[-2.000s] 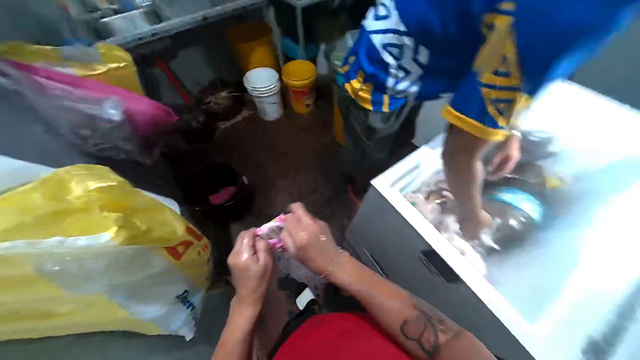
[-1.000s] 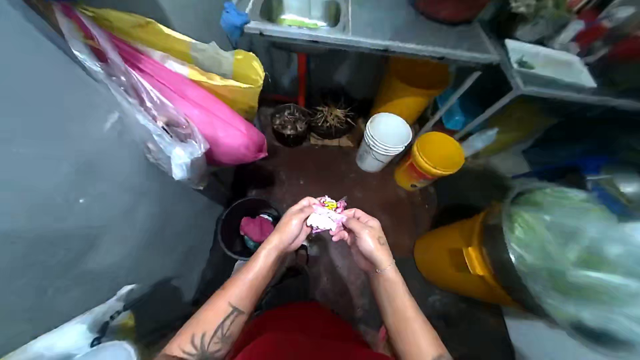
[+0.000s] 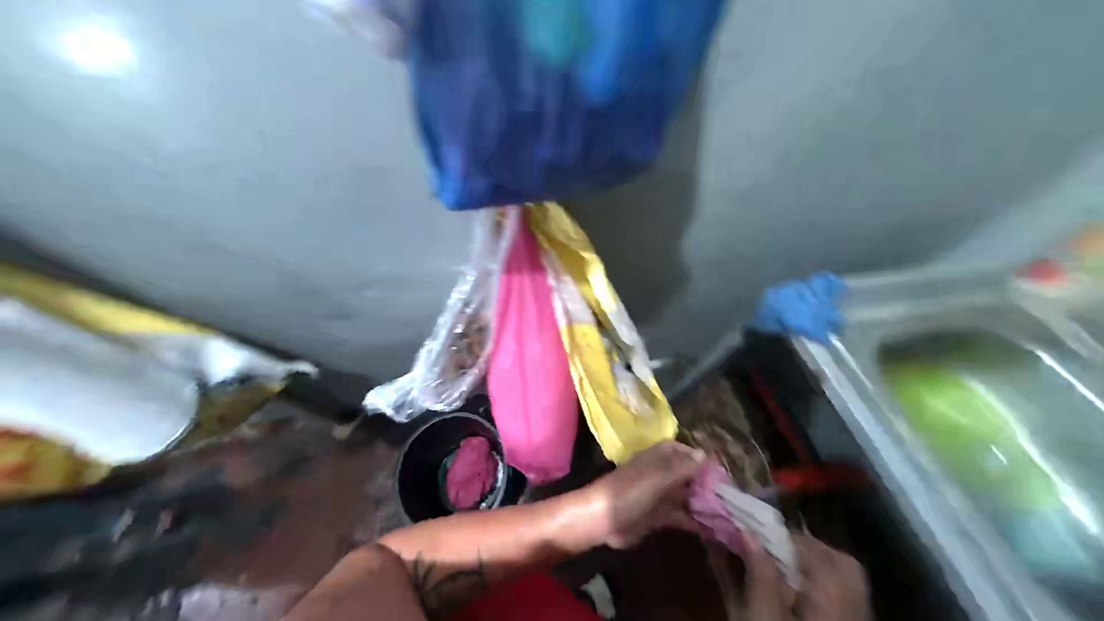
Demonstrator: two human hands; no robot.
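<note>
My left hand (image 3: 647, 493) grips one end of a pink and white item (image 3: 746, 517), which looks like a soft wrapper or small bag; blur hides the detail. At its lower end my right hand (image 3: 798, 582) holds on, partly cut off by the bottom edge of the view. Just beyond my left hand hang a pink bag (image 3: 530, 371) and a yellow plastic bag (image 3: 604, 362). Left of my left hand, a black bucket (image 3: 418, 470) on the floor holds a pink cloth-like thing (image 3: 472, 473).
A blue bag (image 3: 561, 103) hangs on the grey wall above, with a clear plastic bag (image 3: 453, 345) below it. At right is a metal sink (image 3: 849, 388) containing something green, a blue cloth or glove (image 3: 802, 306) at its corner. White and yellow sacks (image 3: 95, 379) lie left.
The view has swung to the left, toward the wall and hanging bags. Both hands keep hold of the pink and white item, which is now stretched longer between them.
</note>
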